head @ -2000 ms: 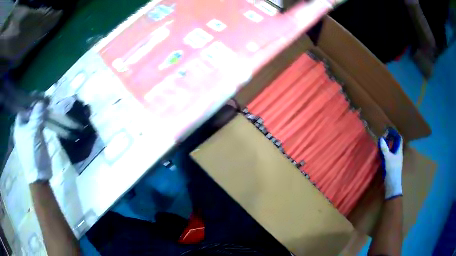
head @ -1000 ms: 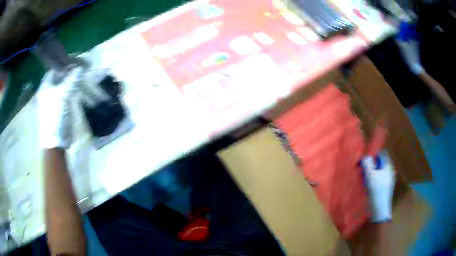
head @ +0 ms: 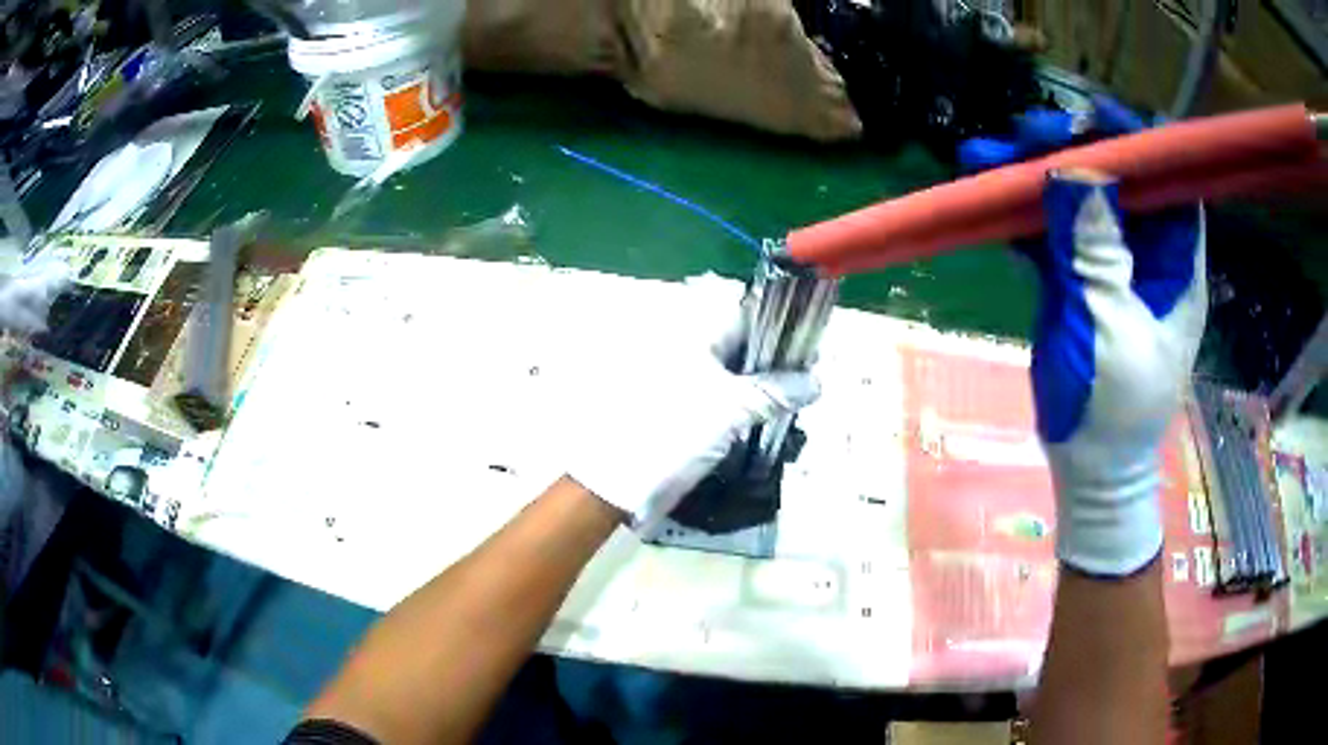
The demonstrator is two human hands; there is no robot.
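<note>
My left hand (head: 714, 429), in a white glove, grips an upright bundle of silver metal profiles (head: 788, 313) at the bench's middle. The bundle's lower end stands at a ragged black pad (head: 736, 488) on a small pale plate. My right hand (head: 1114, 320), in a white glove with blue palm, holds red-sleeved rods (head: 1005, 197) roughly level above the bench. It looks like more than one rod, but I cannot tell how many. Their left end meets the top of the bundle; the right end runs towards the frame edge.
White cover (head: 423, 422) lies under the bundle, with a pink-red printed sheet (head: 969, 510) to its right. Laid-out profiles (head: 1235, 488) lie at the right end. A white bucket (head: 382, 95), tan sack (head: 714, 58) and blue cord (head: 655, 189) are behind. A cardboard edge (head: 954, 732) shows below.
The view has swung from the carton to the bench. My right hand has left the carton and now holds red rods up at the bundle. My left hand still grips the bundle.
</note>
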